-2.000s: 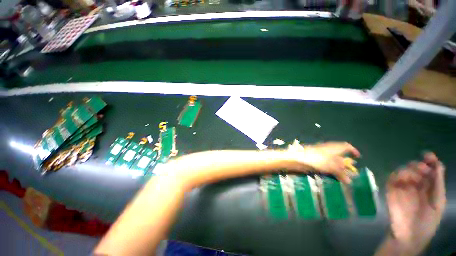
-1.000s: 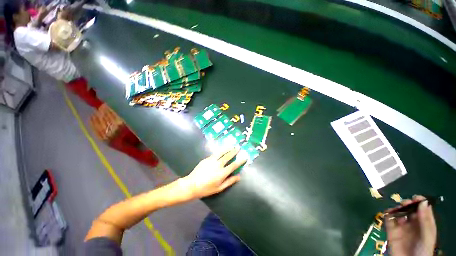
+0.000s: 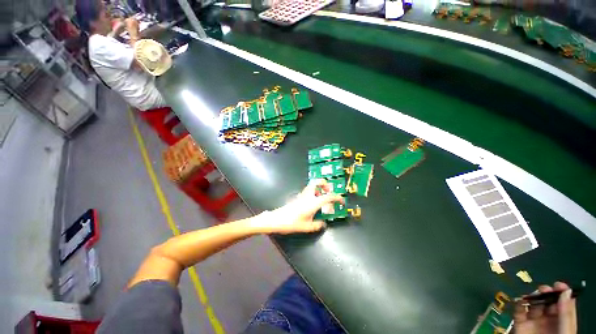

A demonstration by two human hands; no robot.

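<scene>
My left hand (image 3: 302, 210) is on the small group of green circuit boards (image 3: 325, 170), its fingertips on the nearest boards; whether it grips one is unclear. Another board (image 3: 361, 179) stands crosswise beside the group. My right hand (image 3: 546, 314), cut off by the bottom edge, holds black tweezers (image 3: 547, 297) over a board (image 3: 491, 319) at the lower right. The white adhesive sheet (image 3: 493, 213) lies grey rectangles up, with cream backing scraps (image 3: 524, 276) near its lower end.
A fanned board stack (image 3: 264, 116) lies farther left. A lone board (image 3: 404, 160) lies near the white rail (image 3: 418, 126). Beyond is the green conveyor belt (image 3: 392, 72). A seated person (image 3: 121, 62) is at the upper left, with red stools (image 3: 212, 189) and a yellow floor line.
The view has swung left. My left hand has moved from the right-hand row of boards to the small group. The grouped boards are now lined up more neatly. The sheet now shows its grey rectangles.
</scene>
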